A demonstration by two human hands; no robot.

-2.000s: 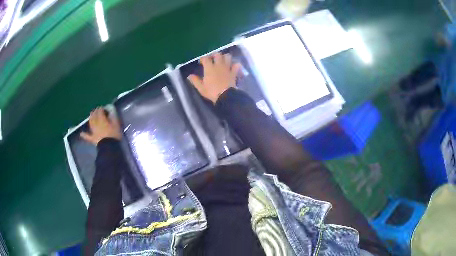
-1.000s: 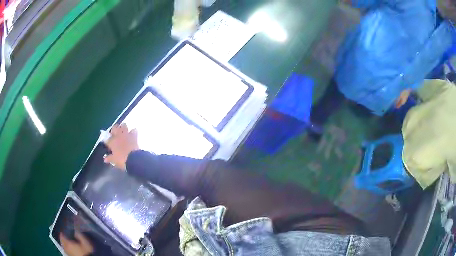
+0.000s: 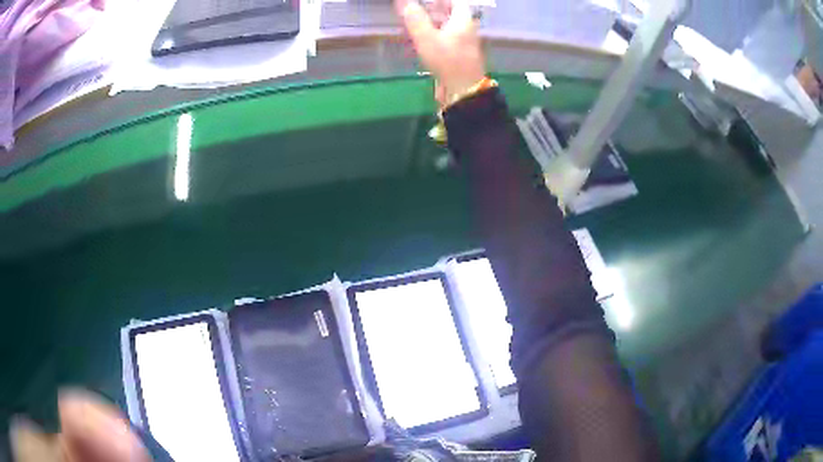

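Observation:
Four tablets lie side by side in whitish sleeves. The leftmost tablet [image 3: 185, 388] shows a white screen. The second tablet [image 3: 293, 379] is dark, with a small white label near its top right. The third tablet [image 3: 417, 350] is white. The fourth tablet [image 3: 487, 311] is white and partly hidden by my right arm. My right hand [image 3: 448, 45] is stretched far forward at the ledge beyond the bench, its fingers near the top edge; its grip is unclear. My left hand [image 3: 81, 433] is blurred and cut off at the bottom left, near the leftmost tablet.
The glossy green bench [image 3: 271, 226] curves across the view. A pale pole [image 3: 618, 95] stands right of my arm, with dark slabs [image 3: 600, 171] beside its foot. A dark device [image 3: 226, 25] lies on white sheets on the far ledge. A blue bin [image 3: 781, 388] is at the lower right.
My right hand has left the tablets and reached forward to the far ledge. My left hand is off the leftmost tablet, whose screen has turned white. The view has turned and tilted up.

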